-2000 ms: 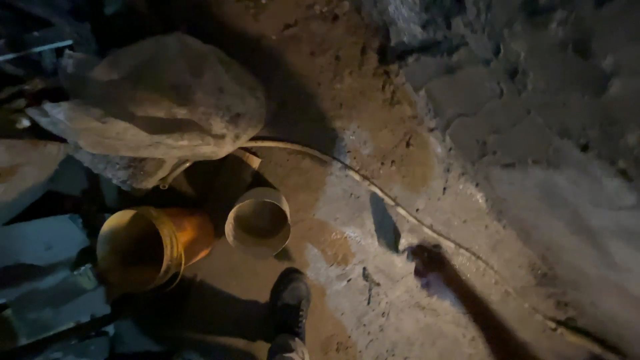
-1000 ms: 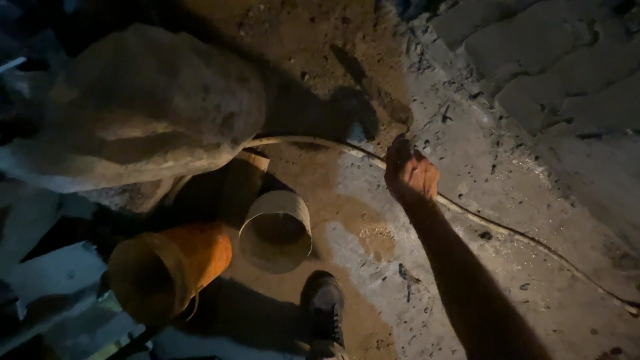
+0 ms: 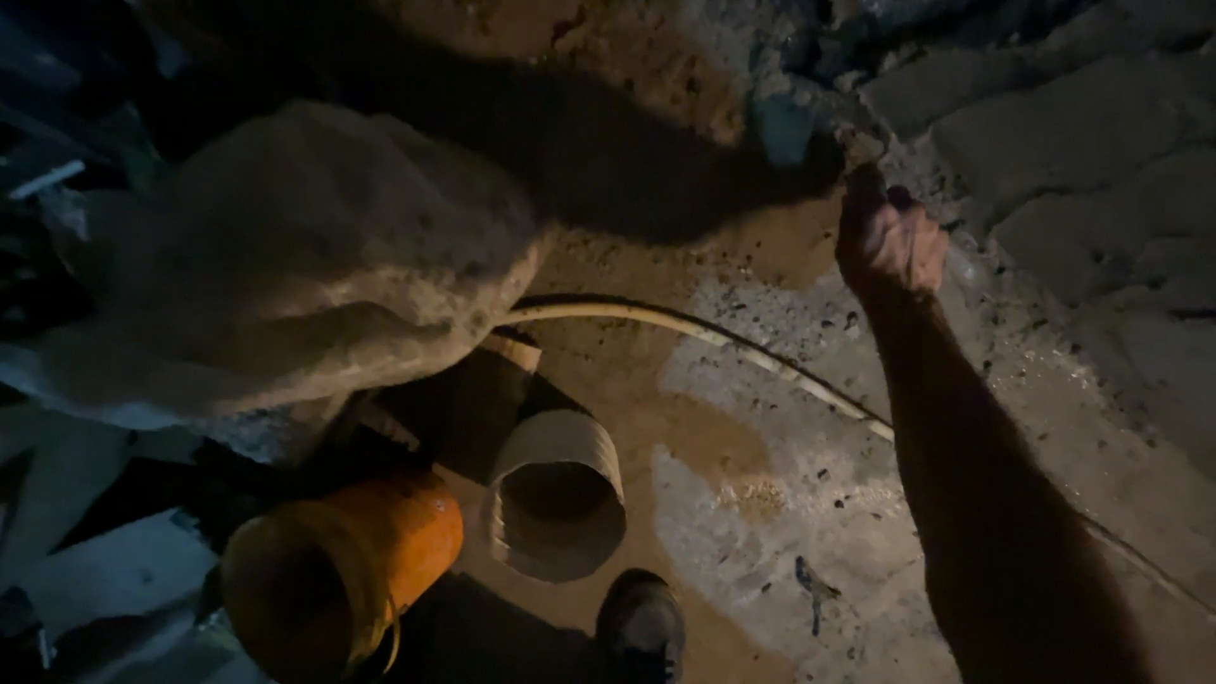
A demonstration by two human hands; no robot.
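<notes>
My right hand (image 3: 891, 237) reaches in from the lower right, over the edge between brown dirt and grey concrete. Its fingers are curled around the handle of what looks like a trowel; the blue-grey blade (image 3: 785, 125) is blurred and points up and left, near the broken edge of the paving. A pale hose (image 3: 655, 315) curves across the ground and passes beneath my forearm. My left hand is out of view.
A large, dusty sack (image 3: 332, 266) lies at the left. Below it are an orange bucket (image 3: 423, 527) and a grey cylindrical container (image 3: 560, 442), both open-topped. My shoe (image 3: 642, 617) is at the bottom. Paving stones (image 3: 1064, 123) lie at the upper right.
My right hand has moved up across the ground, from below the hose to above it, with the tool in it. The bucket, container and sack have stayed in place.
</notes>
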